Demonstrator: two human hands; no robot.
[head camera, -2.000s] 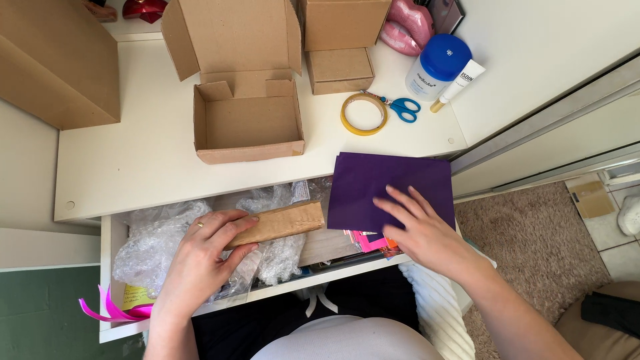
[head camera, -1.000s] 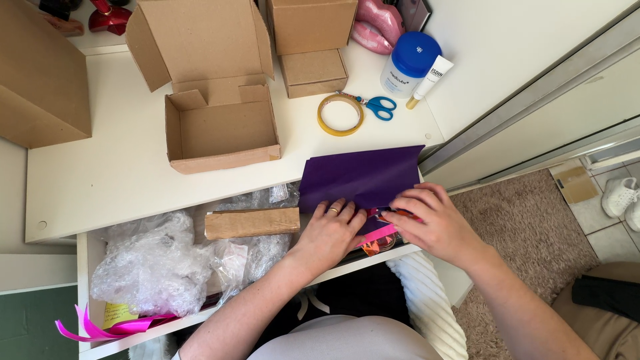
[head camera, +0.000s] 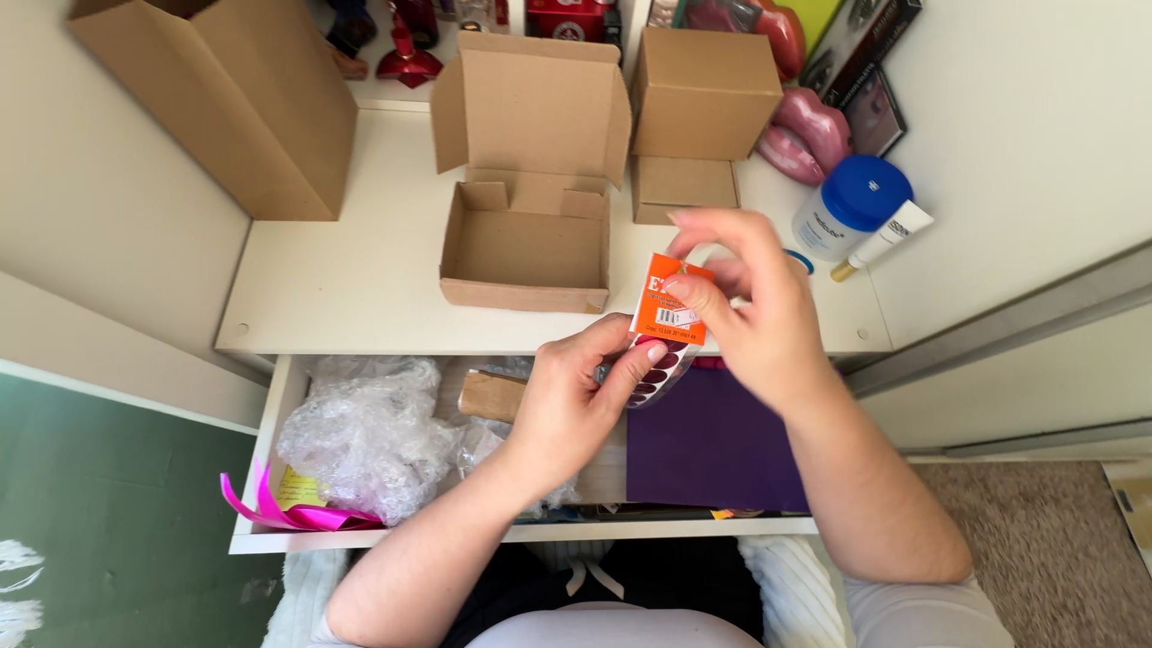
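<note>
My left hand (head camera: 576, 387) grips the lower part of a small clear packet of dark red oval stickers (head camera: 652, 369), held above the open drawer. My right hand (head camera: 747, 297) is at the packet's orange header card (head camera: 670, 297), with the thumb on the card's face; the other fingers are curled behind and partly blurred. Beneath the hands, the purple sheet (head camera: 711, 450) lies over the right side of the drawer. A brown paper-wrapped piece (head camera: 491, 396) rests in the drawer beside my left hand, next to crumpled bubble wrap (head camera: 378, 441).
On the white desktop (head camera: 360, 288) stand an open cardboard box (head camera: 526, 243), stacked closed boxes (head camera: 702, 94) and a tall paper bag (head camera: 243, 117). A blue-lidded jar (head camera: 855, 207) and a white tube (head camera: 886, 238) are at the right. Pink ribbon (head camera: 306, 517) hangs over the drawer's front left.
Both hands have come up from the purple sheet, and the orange-topped packet is now held between them. The purple sheet, folded up one second ago, lies flat. The view has shifted.
</note>
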